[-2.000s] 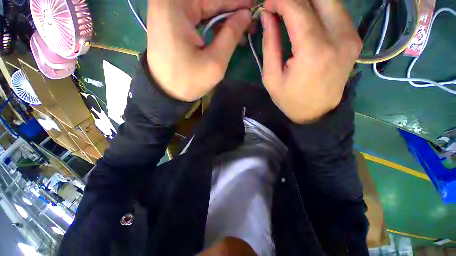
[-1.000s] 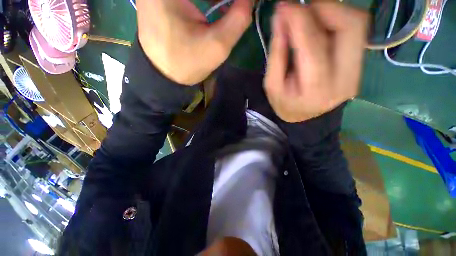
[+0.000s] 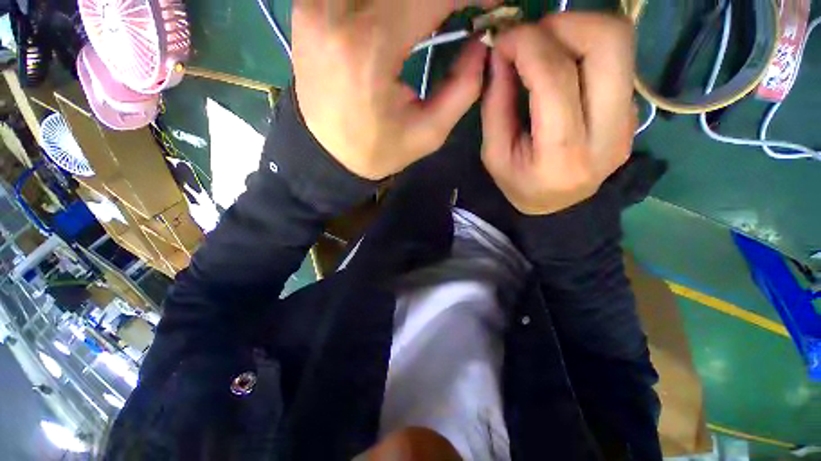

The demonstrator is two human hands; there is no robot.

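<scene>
My left hand [image 3: 383, 85] is at the upper middle, cut off by the top edge. Its thumb and finger pinch a white cable [image 3: 441, 39] near its end. My right hand [image 3: 563, 112] is just right of it, with its thumb and fingertips together at a small cream masking tape piece [image 3: 497, 18] around the cable end. The fingertips of both hands almost touch. The thin wires under the tape are too small to tell.
A masking tape roll [image 3: 702, 106] lies right of my hands, with dark tools inside its ring. Looped white cord [image 3: 765, 144] and a red-and-white strip [image 3: 786, 54] lie beyond it. A pink fan [image 3: 135, 45], white paper [image 3: 232, 149] and cardboard boxes [image 3: 135, 194] are at left.
My right hand has moved back up against my left fingertips and no longer blurs. A cream tape piece now shows between the fingertips. The view has shifted slightly.
</scene>
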